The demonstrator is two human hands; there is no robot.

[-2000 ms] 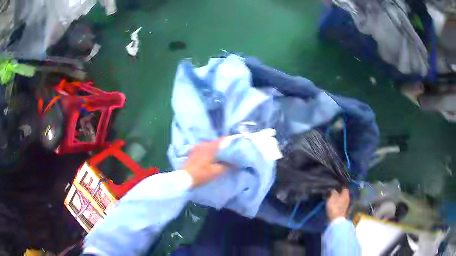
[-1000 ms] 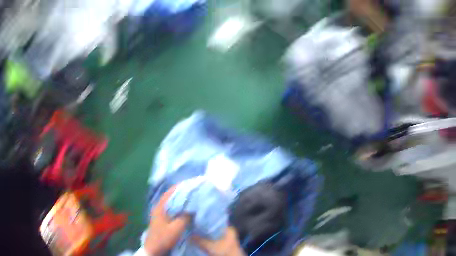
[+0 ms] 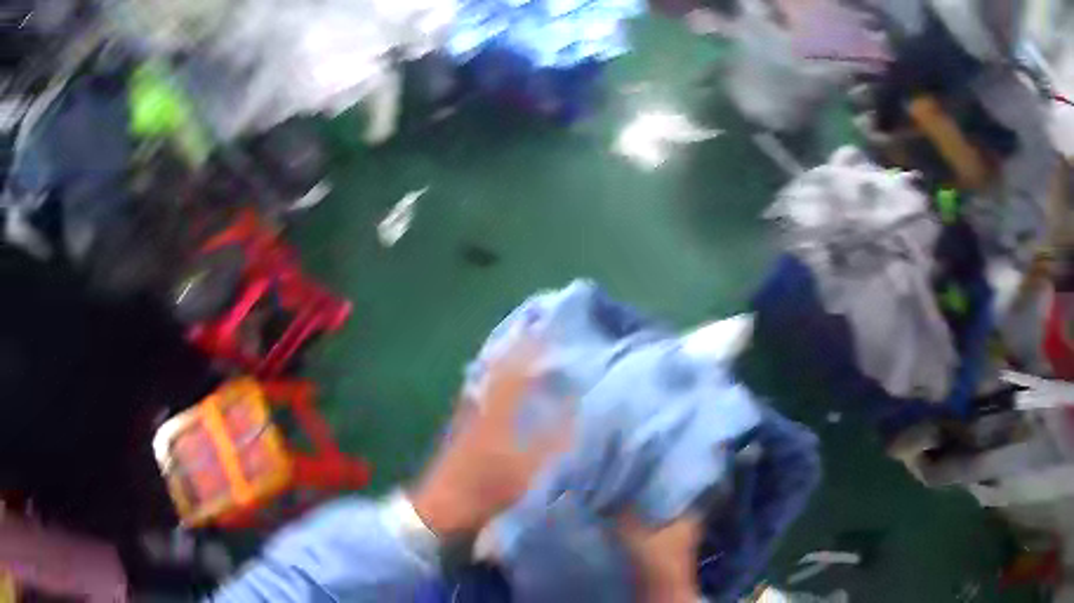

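A crumpled light blue garment [image 3: 636, 412] is bunched up in front of me, with darker blue cloth [image 3: 777, 471] at its right and lower side. A white piece [image 3: 718, 338] sticks out at its upper right. My left hand [image 3: 501, 442] lies on the left part of the garment, blurred, its fingers not clear. My right hand [image 3: 665, 554] is at the lower edge of the garment, with cloth hiding its fingers. Black cloth barely shows between the folds at the right.
A red stool frame [image 3: 265, 295] and an orange-yellow slatted stool [image 3: 230, 454] stand at the left on the green floor [image 3: 554, 224]. A grey-white cloth heap [image 3: 877, 271] lies over something blue at the right. More cloth piles lie at the top.
The view has swung, shifting the surroundings. The blue garment is more bunched, and black cloth is mostly covered. My right hand has moved from the black cloth to the light blue garment.
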